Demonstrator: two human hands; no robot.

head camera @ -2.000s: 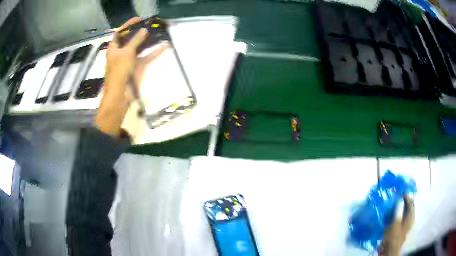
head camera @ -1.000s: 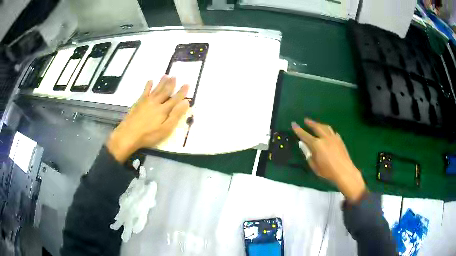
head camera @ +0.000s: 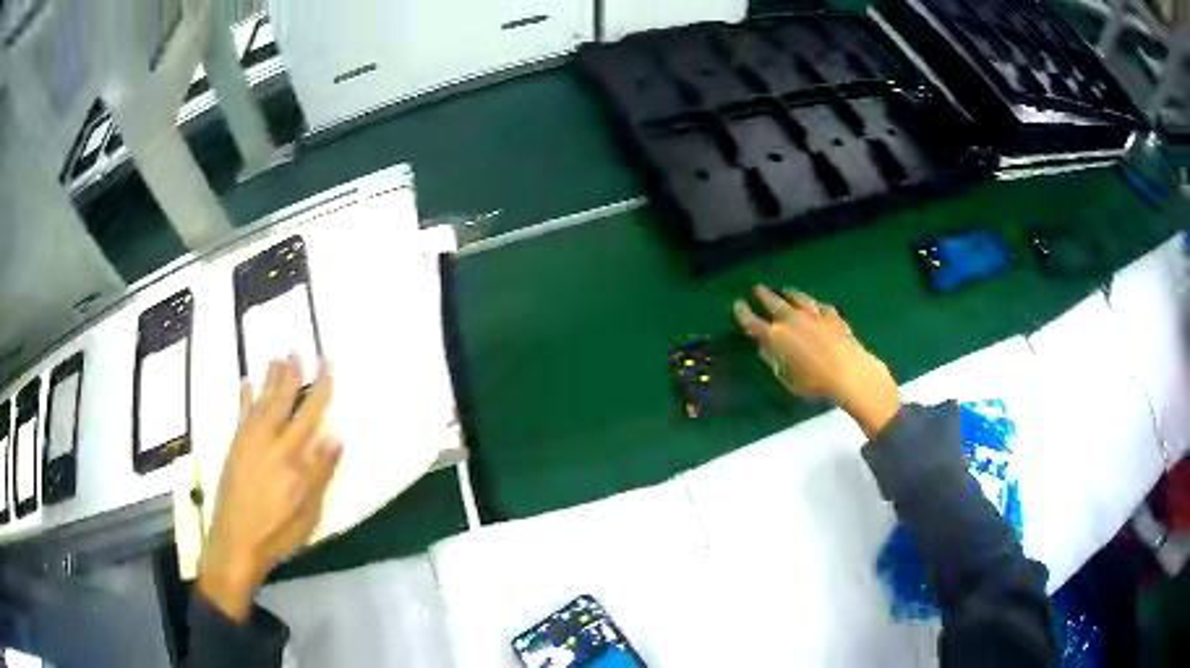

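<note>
My left hand (head camera: pixel 270 476) lies with spread fingers on the lower end of a phone middle frame (head camera: pixel 277 294) on the white feed belt (head camera: pixel 372 281); whether it grips is unclear. My right hand (head camera: pixel 816 352) is over the green belt (head camera: pixel 561 326), fingers apart, at the right end of another middle frame (head camera: pixel 693 379). That frame's camera end shows; the rest is blurred or under the hand. A frame with blue protective film (head camera: pixel 581 637) lies on the white bench cover (head camera: pixel 574 561), cut off by the bottom edge.
More middle frames (head camera: pixel 165 379) stand in a row on the feed belt. A large black blister tray (head camera: pixel 783 131) lies beyond the green belt, with stacked trays (head camera: pixel 1031 78) at right. A blue-filmed frame (head camera: pixel 966 258) lies on the green belt. Peeled blue film (head camera: pixel 914 574) lies beside my right forearm.
The view has shifted right. My right hand went from the blue film to the green belt. My left hand put its frame down on the feed belt and still touches it.
</note>
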